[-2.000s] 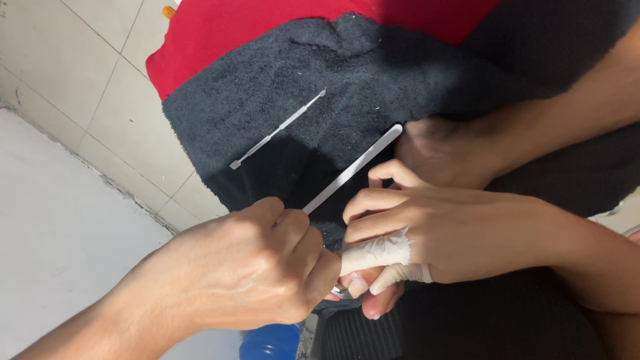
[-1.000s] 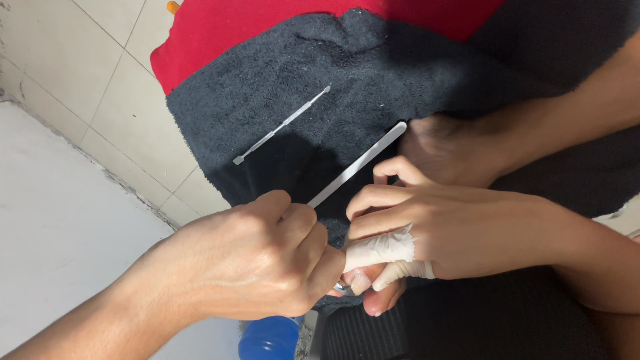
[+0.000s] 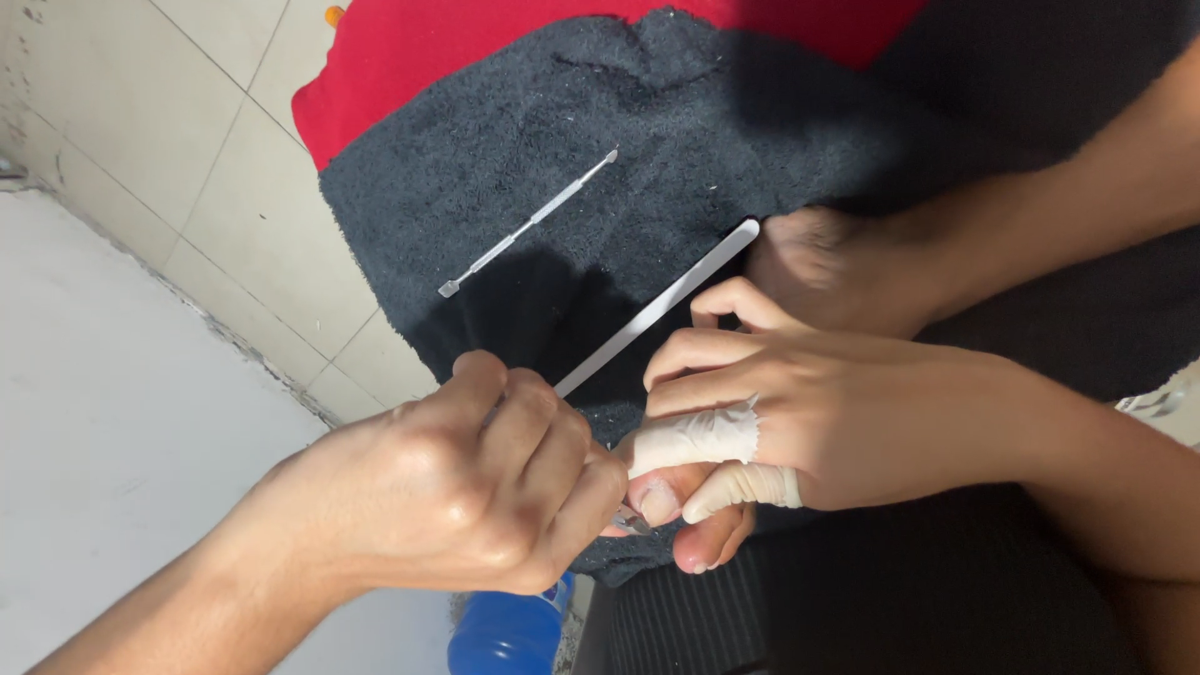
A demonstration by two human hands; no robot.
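My left hand (image 3: 469, 478) is closed around metal nippers, whose jaws (image 3: 630, 520) show beside the nail of a big toe (image 3: 661, 502); the handles are hidden in the fist. My right hand (image 3: 844, 403), with white tape around its index finger and thumb, holds that toe between them. Other toes (image 3: 708, 544) show below the thumb. On a dark grey towel (image 3: 422, 206) lie a thin double-ended metal cuticle pusher (image 3: 530, 225) and a long flat file-like tool (image 3: 661, 309), whose lower end is hidden behind my left hand.
Another foot (image 3: 816, 258) rests on the towel, right of the flat tool. Red cloth (image 3: 403, 66) edges the towel. A blue plastic container (image 3: 511, 628) stands below my left hand. Pale floor tiles (image 3: 272, 187) and a white wall (image 3: 122, 422) are at left; dark ribbed fabric (image 3: 684, 609) lies at the bottom.
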